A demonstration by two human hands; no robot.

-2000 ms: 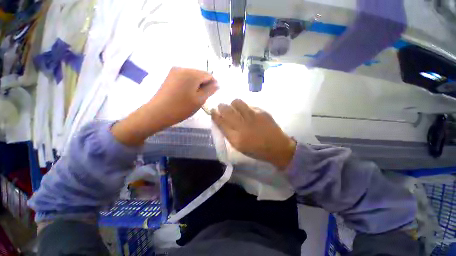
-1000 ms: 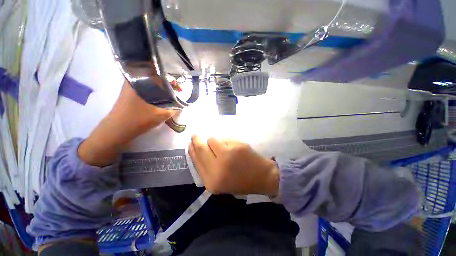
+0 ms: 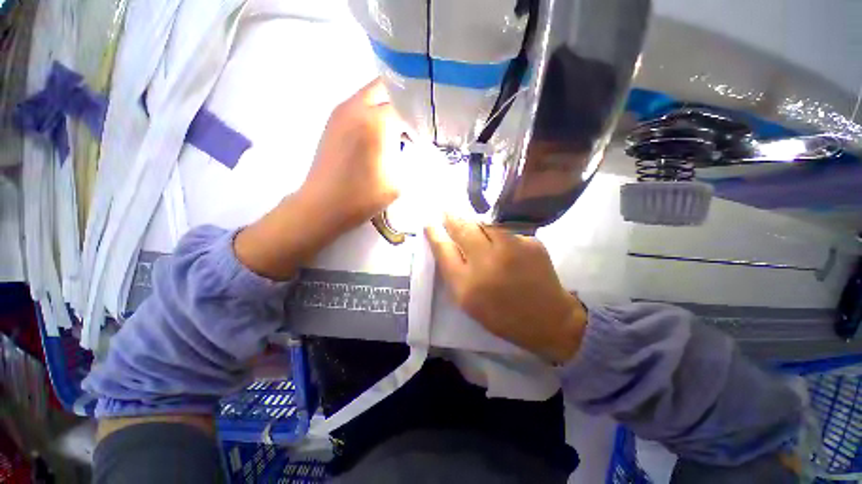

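Note:
My left hand (image 3: 354, 161) is beside the needle area of the white sewing machine (image 3: 454, 57), fingers bent in the glare; what it holds cannot be made out. My right hand (image 3: 506, 279) presses on white cloth just in front of the needle area, fingertips at a narrow white strip. The strip (image 3: 422, 293) hangs over the table edge and bends left across my lap. White cloth (image 3: 510, 373) also hangs below my right hand. A brass-coloured curved piece (image 3: 386, 227) lies between the hands. The stitching point is lost in glare.
Long white strips (image 3: 170, 104) lie fanned at table left with a purple tie (image 3: 219, 138) across them. A ruler (image 3: 350, 296) runs along the front edge. Blue baskets stand below left (image 3: 260, 406) and right (image 3: 832, 406). A glossy curved part crosses before the machine head.
My left hand has moved up close beside the needle area, and my right hand sits closer to it. The view has shifted, and the narrow strip shows more fully between the hands.

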